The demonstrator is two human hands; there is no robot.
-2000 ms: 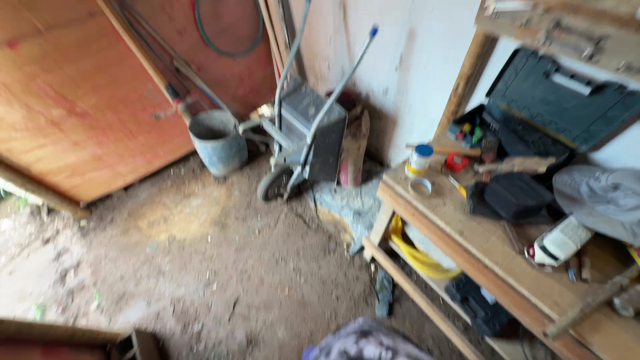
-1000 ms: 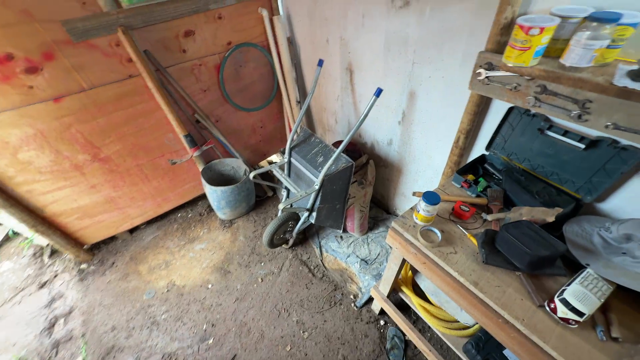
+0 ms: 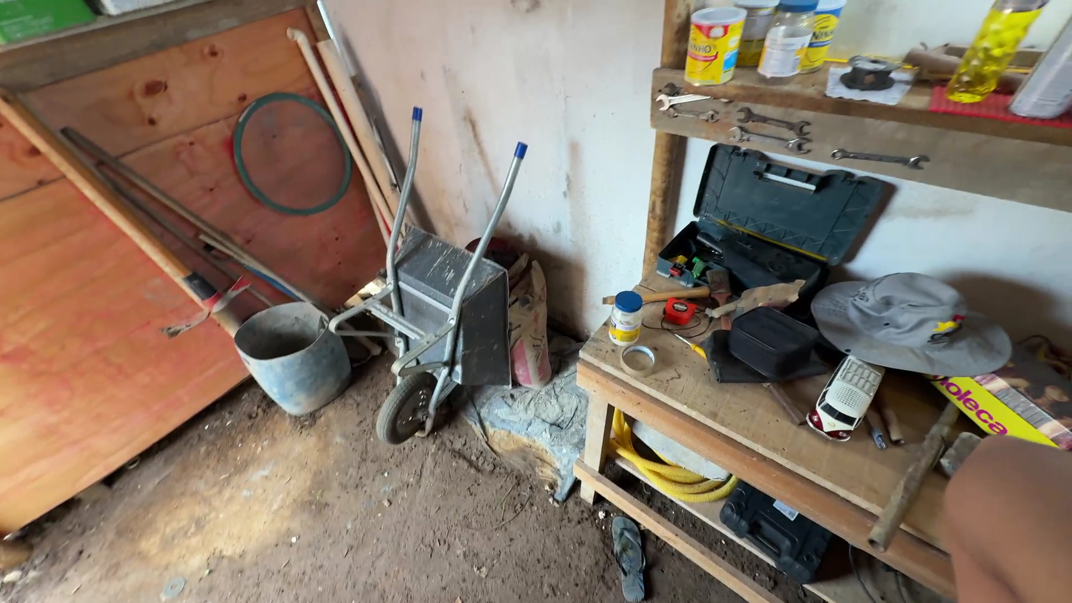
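Observation:
Bare skin of an arm or a bent limb shows at the lower right edge, beside the workbench (image 3: pixel 712 402); no hand is visible on it. Close to it lie a wooden-handled tool (image 3: pixel 917 477), a boxed item (image 3: pixel 997 402) and a white and red toy van (image 3: pixel 846 398). A grey brimmed hat (image 3: pixel 909 322) rests behind the van, with a black case (image 3: pixel 772 342) to its left. Further left are a red tape measure (image 3: pixel 679 311), a tape roll (image 3: pixel 638 360) and a blue-lidded jar (image 3: pixel 626 318). An open dark toolbox (image 3: pixel 787 201) stands against the wall.
A wheelbarrow (image 3: pixel 452 293) stands tipped up on its wheel against the wall, beside a bucket (image 3: pixel 293 356) and long-handled tools (image 3: pixel 126 201). Wrenches (image 3: pixel 879 158) hang below the shelf. Yellow hose (image 3: pixel 662 469), a black case (image 3: pixel 775 528) and a flip-flop (image 3: pixel 628 557) are low down.
The view has shifted, bringing the shelf of jars and wrenches more fully into sight. Bare skin now shows at the lower right, where none showed a second ago.

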